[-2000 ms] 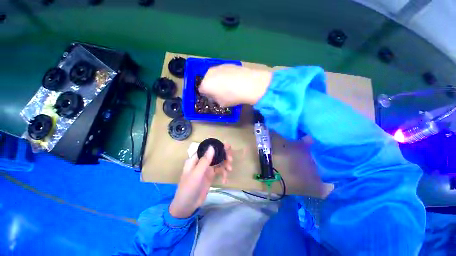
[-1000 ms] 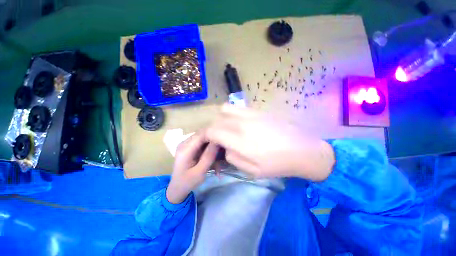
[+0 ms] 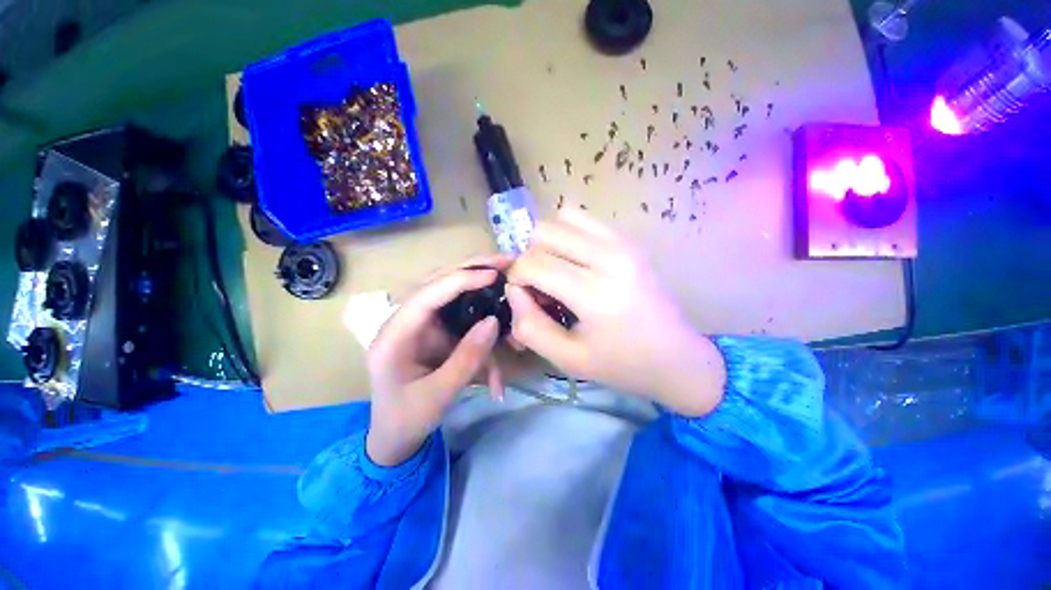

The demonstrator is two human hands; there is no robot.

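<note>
My left hand (image 3: 424, 352) grips a round black housing (image 3: 475, 307) in front of my lap, thumb on its face. My right hand (image 3: 599, 305) is at the housing's right side, fingertips bent against it; whether they pinch a small piece is hidden. The electric screwdriver (image 3: 508, 217) lies just beyond my hands, its bit pointing away, its rear end hidden by my right hand. The blue parts bin (image 3: 277, 150) stands at the left with a heap of shiny metal contacts (image 3: 367, 150). Small dark screws (image 3: 663, 144) stand scattered on the cardboard.
More housings (image 3: 308, 270) lie around the bin and one at the back edge (image 3: 618, 21). A pink-lit station (image 3: 855, 236) stands at the right, with a lamp (image 3: 993, 92) beside it. A black equipment box (image 3: 138, 288) with film and housings is at the left. White paper (image 3: 367, 314) touches my left hand.
My right hand has come back from the blue bin to the housing in my left hand. The view has shifted, showing the screws and lit station.
</note>
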